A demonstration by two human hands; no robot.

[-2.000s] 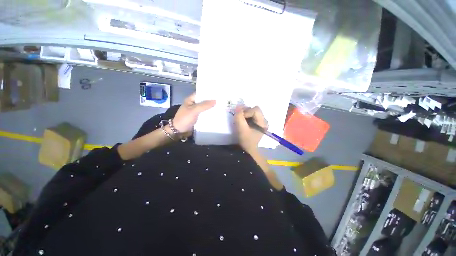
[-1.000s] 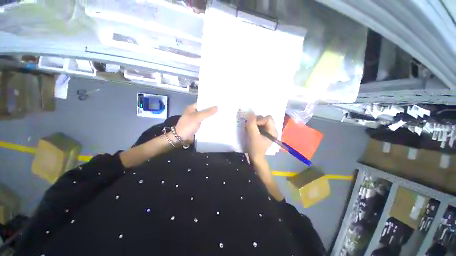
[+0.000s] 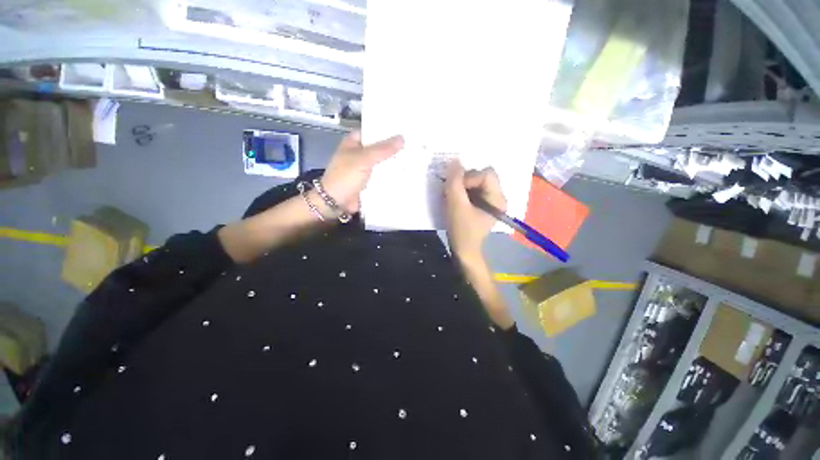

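Observation:
White paper sheets [image 3: 459,81] lie in front of me, overexposed, with faint lines of writing near the hands; the clipboard's clip is out of the picture. My left hand [image 3: 355,171] holds the sheets' left edge, thumb on top. My right hand [image 3: 474,199] holds a blue pen [image 3: 530,235], its tip end at the lower part of the sheet and its blue end pointing down right. The exact tip contact is hard to see.
A clear bag [image 3: 620,72] with a yellow piece lies right of the sheets. Grey shelving [image 3: 270,67] runs across the top. A small scale [image 3: 271,154], a red-orange box [image 3: 559,214] and cartons [image 3: 103,247] stand on the floor. A rack [image 3: 710,305] is at lower right.
The view has shifted, so the sheets sit higher and the clip has left the picture. My right hand stays near the written lines with the pen; my left hand keeps its hold.

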